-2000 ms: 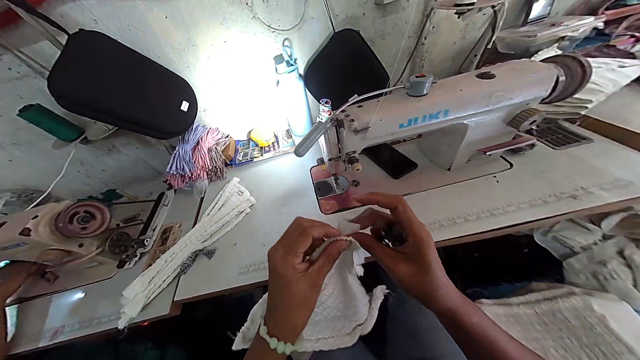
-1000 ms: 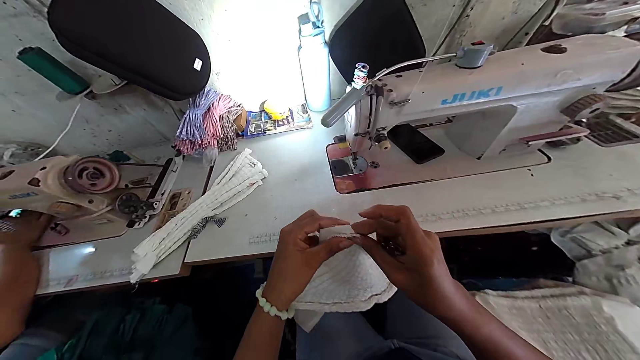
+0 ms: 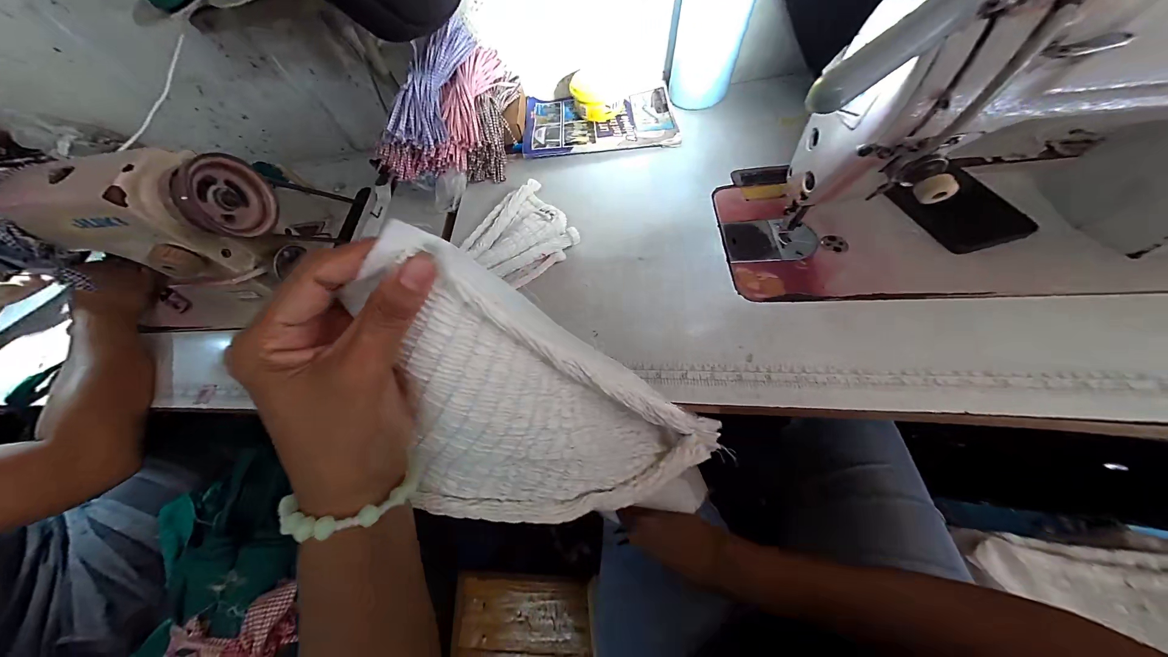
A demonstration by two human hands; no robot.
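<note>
My left hand [image 3: 338, 365], with a pale bead bracelet at its wrist, pinches the upper left corner of a white gathered fabric piece [image 3: 520, 411] between thumb and finger. The piece hangs spread toward the lower right, with a thick seam along its upper edge and frayed threads at its right corner. My right hand [image 3: 671, 538] is low, under that right corner; the cloth and shadow hide its fingers. Behind the cloth, a bundle of white fabric strips [image 3: 525, 233] lies on the sewing table [image 3: 639, 301]. The needle area of a sewing machine [image 3: 794, 233] is at the right.
A co-worker's arm [image 3: 100, 365] is at a second sewing machine [image 3: 137, 205] on the left. Bundles of checked ties [image 3: 447, 109], a magazine [image 3: 593, 123], a yellow item [image 3: 595, 96] and a light blue bottle [image 3: 710, 55] stand at the back. A black phone [image 3: 963, 205] lies by the right machine.
My hands have moved apart: the left hand has risen to the left with the fabric's corner, and the right is now low under the cloth. The view has moved closer to the table.
</note>
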